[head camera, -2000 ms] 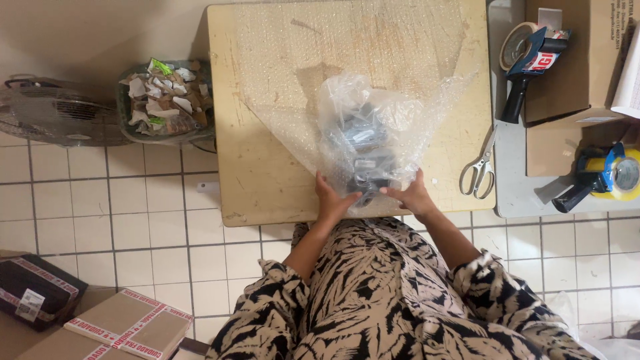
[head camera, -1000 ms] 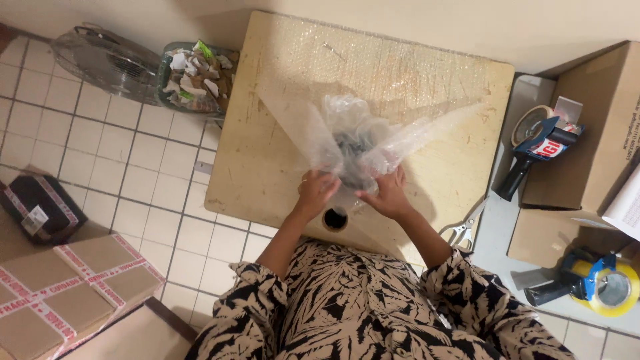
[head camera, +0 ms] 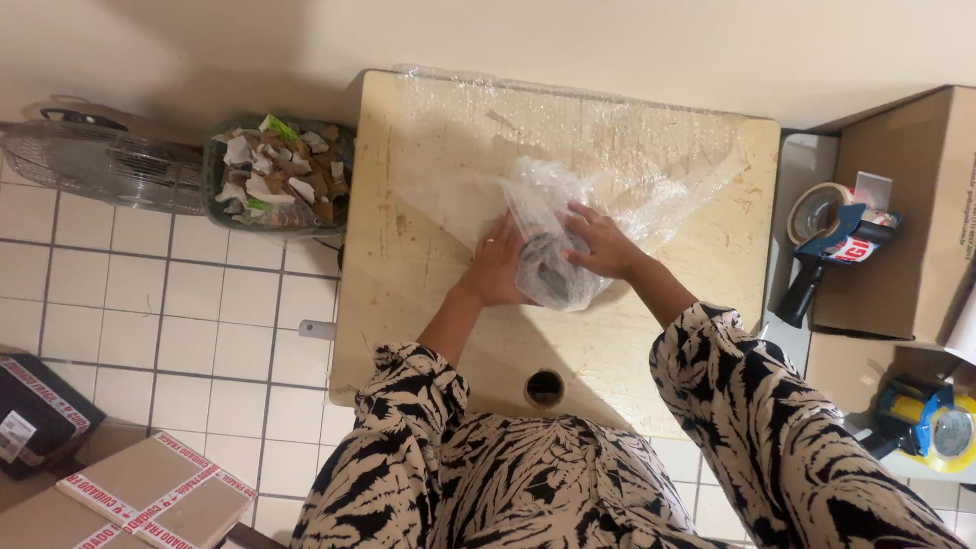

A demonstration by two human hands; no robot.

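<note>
A dark object wrapped in clear bubble wrap (head camera: 560, 267) rests near the middle of a worn, cream-coloured wooden tabletop (head camera: 427, 343). My left hand (head camera: 496, 263) lies against its left side, partly under the film, a ring on one finger. From the right, my right hand (head camera: 602, 244) presses on the wrap with its fingers spread. More of the bubble-wrap sheet (head camera: 640, 130) lies flat behind and to the right, toward the table's back edge. Layers of film blur the wrapped object, so its kind cannot be told.
Left of the table stand a bin of torn cardboard and paper (head camera: 282, 171) and a fan (head camera: 114, 164). Taped boxes (head camera: 152, 488) sit lower left. At right are a tape dispenser (head camera: 839, 244), another with yellow tape (head camera: 926, 427) and a cardboard box (head camera: 884, 213). The tabletop has a round hole (head camera: 544, 387).
The bundle and both hands have moved away from the table's front edge. The film at its left side, spread out earlier, is now gathered closer around it. The view has turned.
</note>
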